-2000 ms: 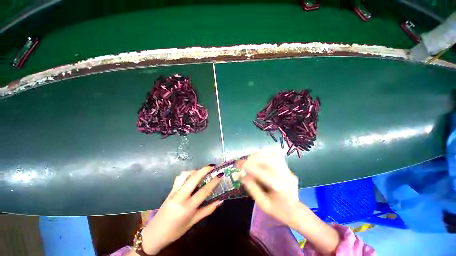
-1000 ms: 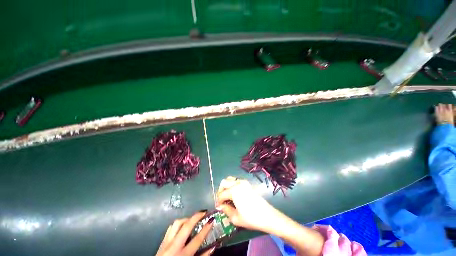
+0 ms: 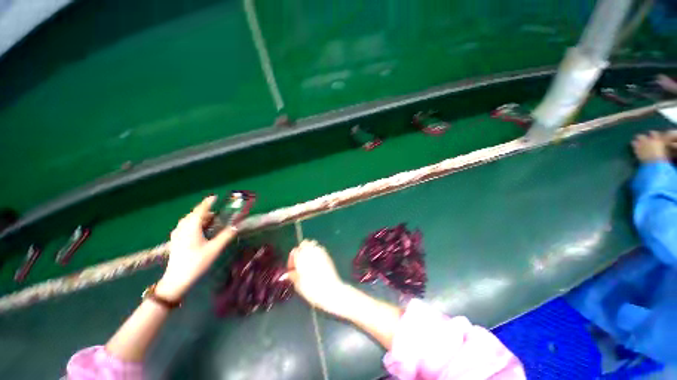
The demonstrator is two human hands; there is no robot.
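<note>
My left hand [image 3: 191, 249] reaches over the conveyor edge rail, its thumb and fingers around the left end of a phone half-assembly [image 3: 236, 207] at the belt's near side. The phone's dark red rim and pale inside show. My right hand [image 3: 314, 276] is at the right edge of the left pile of trim pieces [image 3: 251, 283], its fingers bent together. Blur hides whether a piece is between its fingertips. The right pile of trim pieces [image 3: 392, 257] lies right of the bench seam.
The chipped conveyor edge rail [image 3: 386, 182] runs between bench and green belt. More phone units [image 3: 73, 245] lie spaced on the belt. A pale wrapped post [image 3: 568, 93] stands at the rail. At right are another person's blue sleeve [image 3: 657, 200] and a blue stool [image 3: 549, 338].
My left hand has moved forward from the bench's near edge to the belt with the phone half-assembly. My right hand has left the phone and moved to the left pile. The view has shifted and tilted.
</note>
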